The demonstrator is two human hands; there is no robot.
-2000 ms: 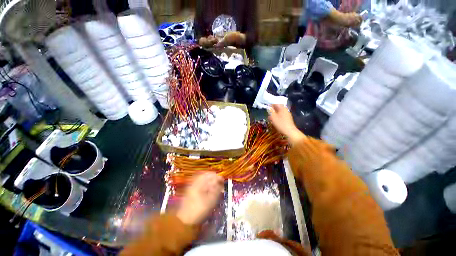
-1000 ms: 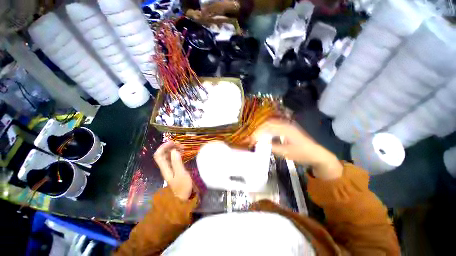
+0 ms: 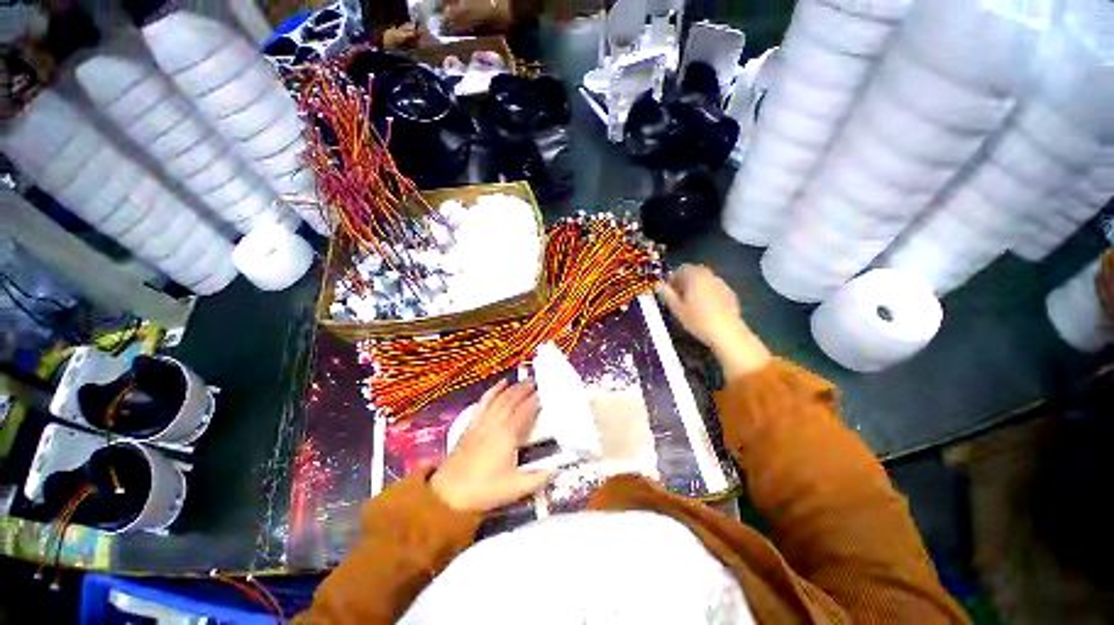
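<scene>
My left hand (image 3: 491,449) is on a white bracket (image 3: 563,401) that stands tilted over the reddish-brown board (image 3: 428,446); a rounded white edge shows behind the fingers. My right hand (image 3: 709,311) is at the right end of the fanned bundle of orange, red and black wire leads (image 3: 507,336). Its fingertips are close to the wire tips; whether they pinch a lead cannot be told. The bundle lies in front of the cardboard parts tray (image 3: 428,324), which holds small white and greyish fittings (image 3: 489,250).
Redder wire leads (image 3: 354,159) stand in the tray. Black cups (image 3: 415,104) lie behind it, more (image 3: 684,208) at right. White housing stacks (image 3: 196,110) flank the bench. Two subassemblies (image 3: 141,397) sit left, above a blue crate (image 3: 134,604). Another person's hand (image 3: 476,12) shows at the far side.
The white bracket has come into my left hand and onto the board from the far side. My right hand has let go of it and moved right to the wire ends.
</scene>
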